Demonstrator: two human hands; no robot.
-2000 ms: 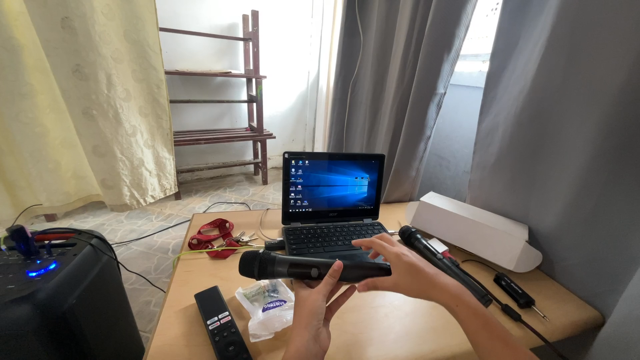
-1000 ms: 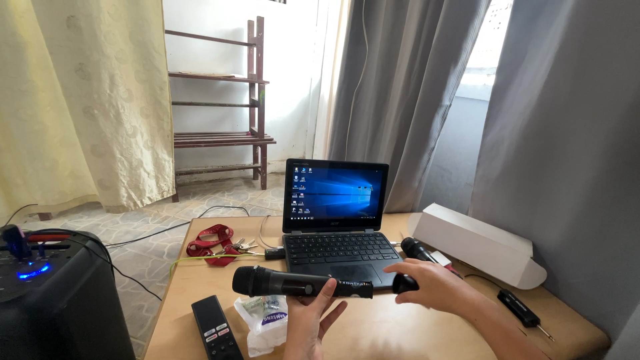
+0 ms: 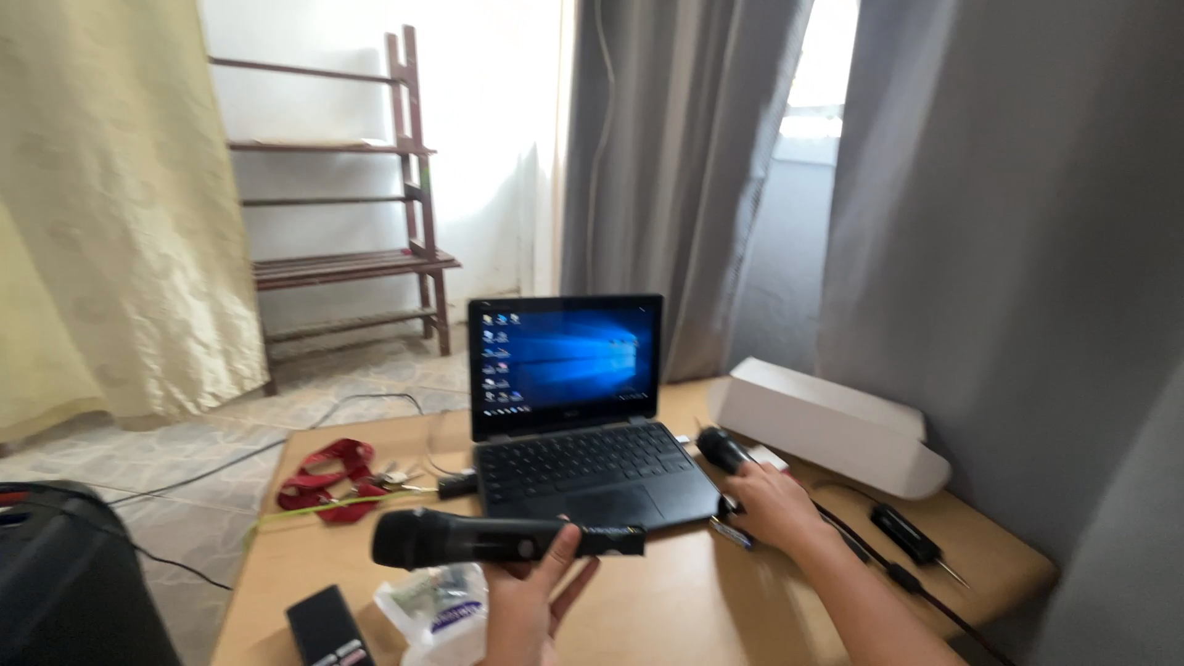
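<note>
My left hand [image 3: 532, 592] holds a black handheld microphone [image 3: 462, 538] level in front of the laptop, its head to the left. The far end of its body looks uncovered and bears some writing. To the right of the laptop [image 3: 592, 467], my right hand [image 3: 777, 504] is low over the table beside a second black microphone [image 3: 723, 450]. A small battery [image 3: 731, 532] shows under its fingers, with something dark by them. Whether the fingers grip either is hidden. A clear plastic packet [image 3: 439, 610] lies below the first microphone.
A remote control [image 3: 328, 629] lies at the near left of the table [image 3: 684, 592], with a red lanyard and keys [image 3: 338, 481] behind. An open white box [image 3: 823, 425] and a black plug-in receiver [image 3: 905, 535] are at the right. A black speaker [image 3: 74, 573] stands left; cables cross the table.
My right hand has left the held microphone's end, where it had a black piece, and moved right to the second microphone. My left hand still holds its microphone, whose end section has become uncovered.
</note>
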